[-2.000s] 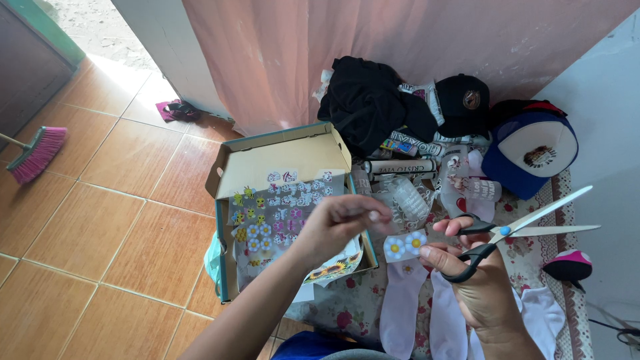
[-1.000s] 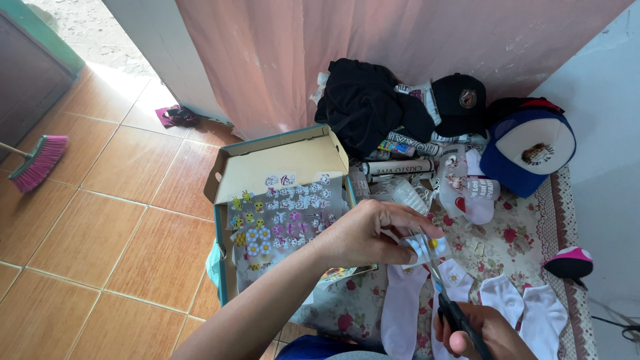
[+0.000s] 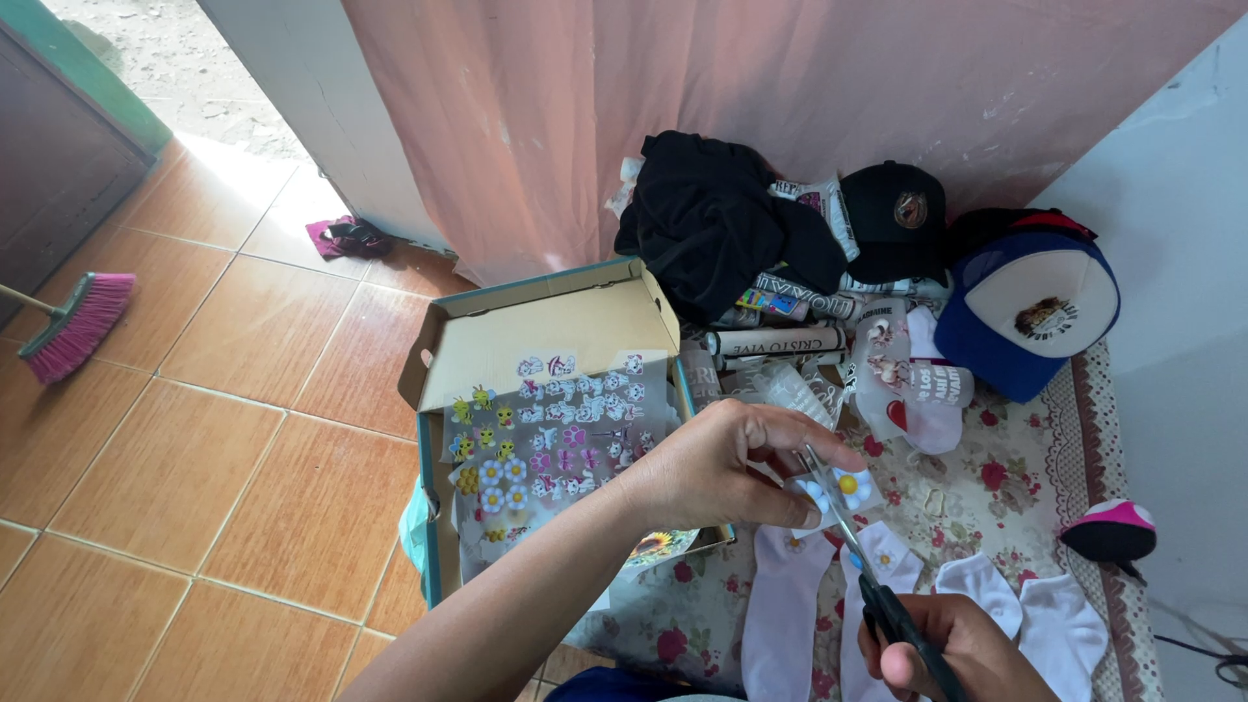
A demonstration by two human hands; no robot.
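My left hand (image 3: 726, 468) pinches a small piece of clear film printed with daisies (image 3: 850, 487), above the white socks. In my right hand (image 3: 951, 643) are scissors (image 3: 882, 600) with dark handles, their blades lying across the film between two flowers. Below them, white socks (image 3: 788, 604) rest on a flowered tablecloth (image 3: 682, 624); one sock bears a small daisy near its top. At the left, an open cardboard box (image 3: 546, 283) holds sheets of printed transfers (image 3: 575, 409) with bees, daisies, kittens and paw prints.
Black cloth (image 3: 702, 214), a black cap (image 3: 895, 219) and a blue and white cap (image 3: 1038, 302) lie at the back, near rolled prints (image 3: 775, 341). A pink and black object (image 3: 1110, 529) sits at the right edge. A pink broom (image 3: 83, 327) stands on the tiled floor.
The scissors were wide apart and pointing right two seconds ago; now their blades are nearly together across the film. The daisy film has passed to my left hand.
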